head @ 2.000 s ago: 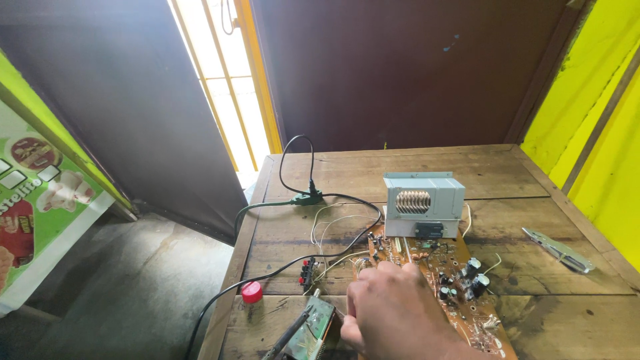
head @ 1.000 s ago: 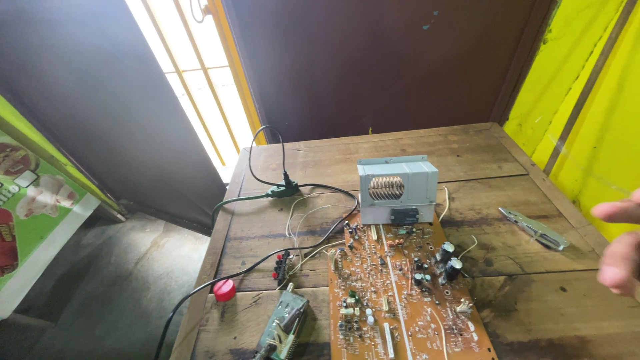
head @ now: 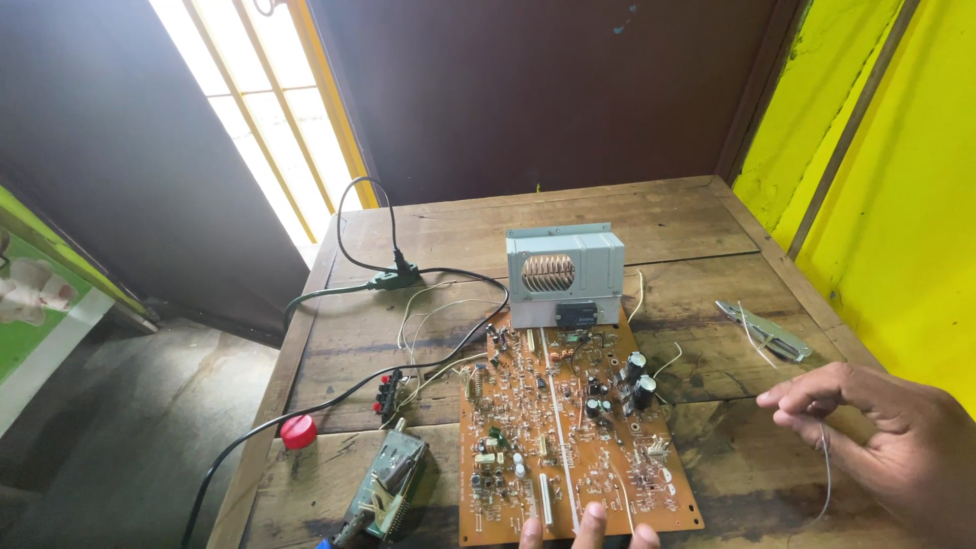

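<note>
An orange-brown circuit board with many soldered parts lies on the wooden table, a grey metal heat sink housing at its far end. Only the fingertips of my left hand show, at the board's near edge; whether they grip it cannot be told. To the right of the board, my right hand pinches a thin wire between thumb and fingers, raised over the table. Two large capacitors stand on the board's right side. At the lower left rests a soldering iron, blue at its handle, by a small green board.
Metal tweezers or a similar tool lie at the right. On the left are a red cap, a black terminal block with red tabs, a dark green extension socket and a black power cord looping over the table.
My right hand has come in from the right edge, with a thin wire now visible in its fingers. Fingertips of my left hand have appeared at the board's near edge.
</note>
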